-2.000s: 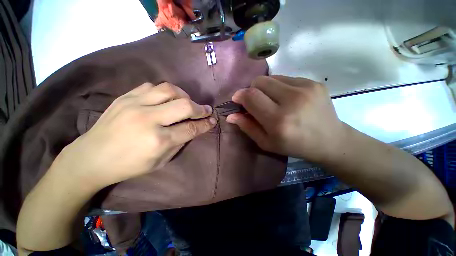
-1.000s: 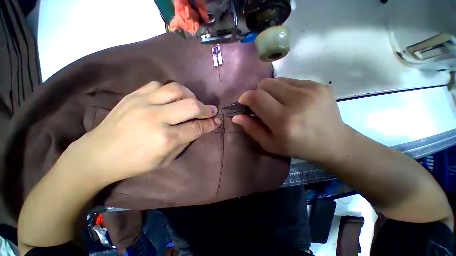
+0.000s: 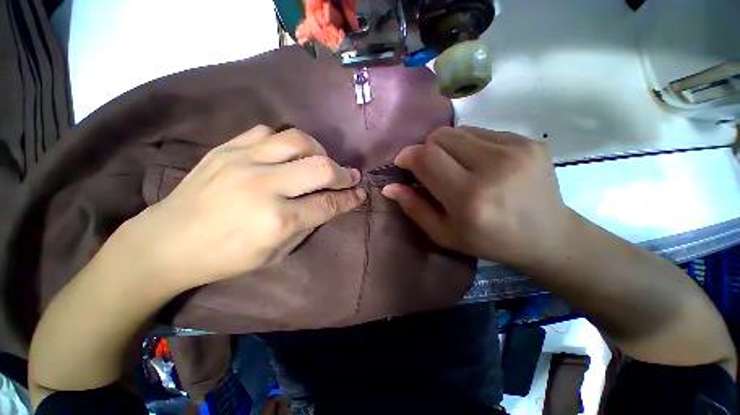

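Observation:
A large brown garment panel lies over the machine bed and reaches the front edge. A thin dark seam runs down it towards me. My left hand presses and pinches the cloth beside the seam with thumb and forefinger. My right hand holds small dark snips, mostly hidden in the fingers, with the tips at the seam close to my left fingertips. The shiny presser foot rests on the cloth above both hands.
The machine head with an orange-red cloth tuft and a pale round knob is above the hands. Dark folded cloth lies at far left. A ruler tape follows the front edge. Blue baskets are below at right.
The machine, cloth and hands sit slightly further right in the picture. The hands keep nearly the same hold, with the snips still at the seam.

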